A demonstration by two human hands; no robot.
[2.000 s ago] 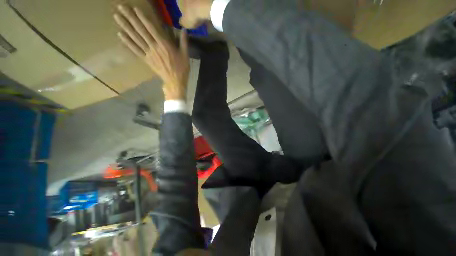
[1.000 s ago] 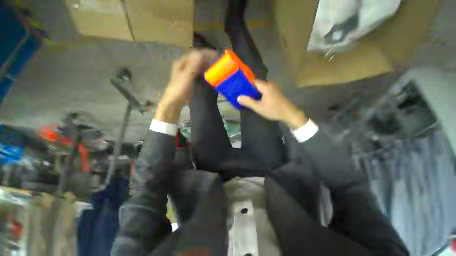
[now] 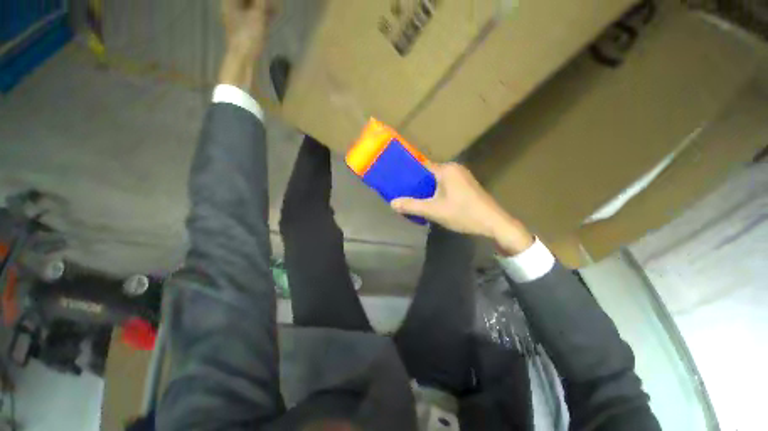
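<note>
A brown cardboard carton (image 3: 396,80) with dark printing lies at the top middle, its top panels meeting at a seam. My right hand (image 3: 455,202) is closed around an orange and blue tape gun (image 3: 392,172), which appears in front of the carton's near corner. Whether the tape gun touches the carton cannot be told. My left hand (image 3: 247,25) is at the top edge, left of the carton, blurred and partly cut off; its fingers and anything in them are unclear.
A second brown carton (image 3: 598,151) with dark marks stands to the right. A blue bin (image 3: 29,38) is at the top left, beside yellow floor tape. Black equipment with a red part (image 3: 139,334) is at the lower left. A white surface (image 3: 716,311) is at the lower right.
The view has shifted and a closed carton now fills the top middle. My left hand has moved away from the tape gun to the upper left. My right hand still holds the tape gun.
</note>
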